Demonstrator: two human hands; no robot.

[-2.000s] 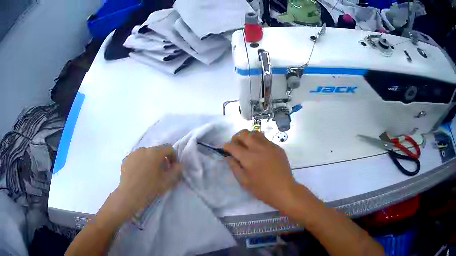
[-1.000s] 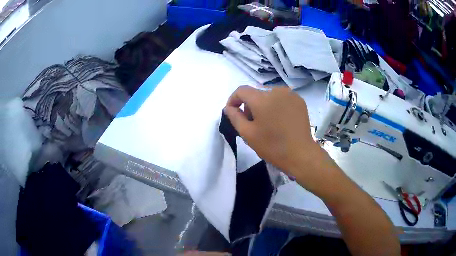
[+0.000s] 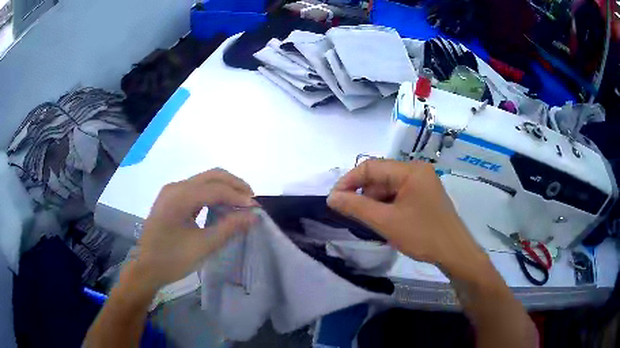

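Note:
A two-tone fabric piece [image 3: 316, 282], pale grey with dark faces, hangs between my hands over the front edge of the table. My left hand [image 3: 197, 224] pinches its upper left edge. My right hand [image 3: 398, 207] pinches the dark upper edge on the right, so a dark strip [image 3: 292, 202] is stretched between the fingertips. The lower part hangs in folds with the grey face showing. The white sewing machine [image 3: 489, 163] stands beyond my right hand; its needle area is hidden behind that hand.
A stack of grey and dark pieces [image 3: 370, 58] lies at the back of the table [image 3: 238, 136]. Red and black scissors [image 3: 534, 257] lie right, before the machine. Bundles of grey pieces [image 3: 85, 139] stand at the left. A blue bin [image 3: 228, 22] is behind.
My left hand has come up into view and holds the fabric. My right hand has moved down and right in the picture. The fabric's upper edge is now spread between both hands.

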